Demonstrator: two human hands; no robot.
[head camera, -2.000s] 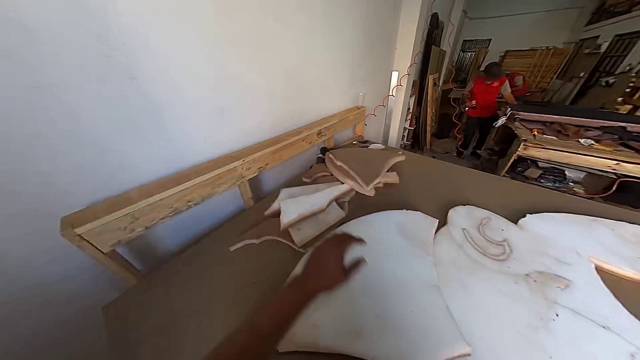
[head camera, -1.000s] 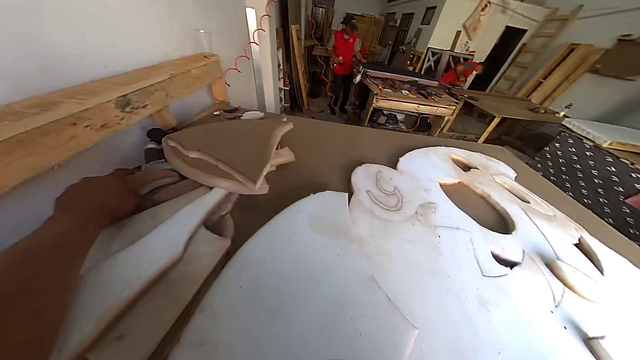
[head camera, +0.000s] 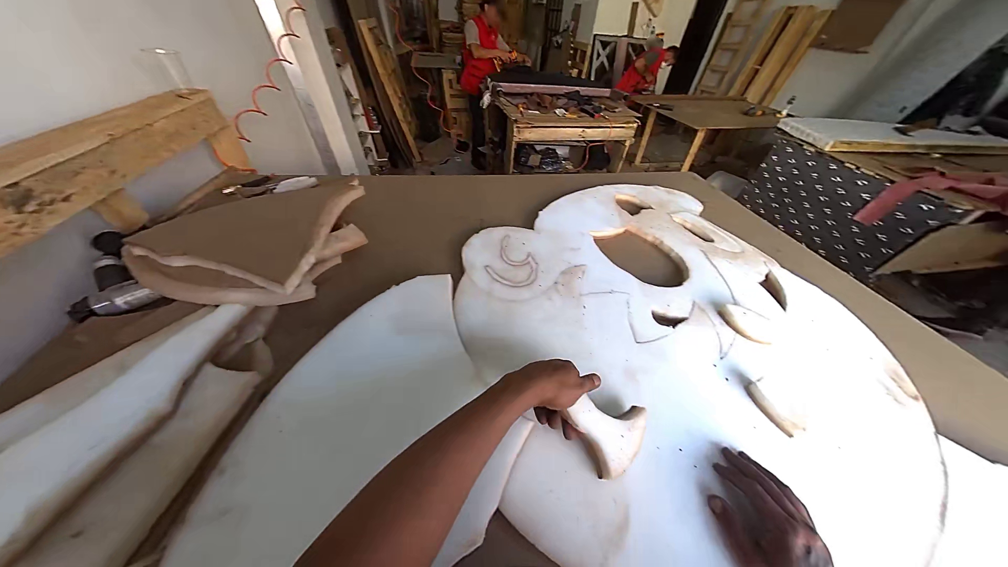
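My left hand (head camera: 555, 390) grips the narrow end of a small white foam piece (head camera: 614, 433) whose far end flares out. It is just above a large cut-out sheet of white foam (head camera: 535, 339) with oval openings and drawn curved lines. Palm down on the same sheet, at the lower right, lies my right hand (head camera: 764, 504), fingers spread and holding nothing. A curved white foam panel (head camera: 362, 394) adjoins the sheet's left side. Foam offcuts (head camera: 118, 409) are piled at the left, near a thin-edged foam frame (head camera: 220, 295).
The brown tabletop (head camera: 425, 205) carries all the foam. A pneumatic tool (head camera: 118, 299) lies at the left edge, by a wooden rail (head camera: 110, 157). Two people in red vests (head camera: 480, 59) are at work tables (head camera: 575, 122) behind. A patterned black cloth (head camera: 819, 197) hangs at the right.
My left hand has left the offcuts at the left and now grips the small flared foam piece over the large sheet. My right hand has come into view. The view has turned right.
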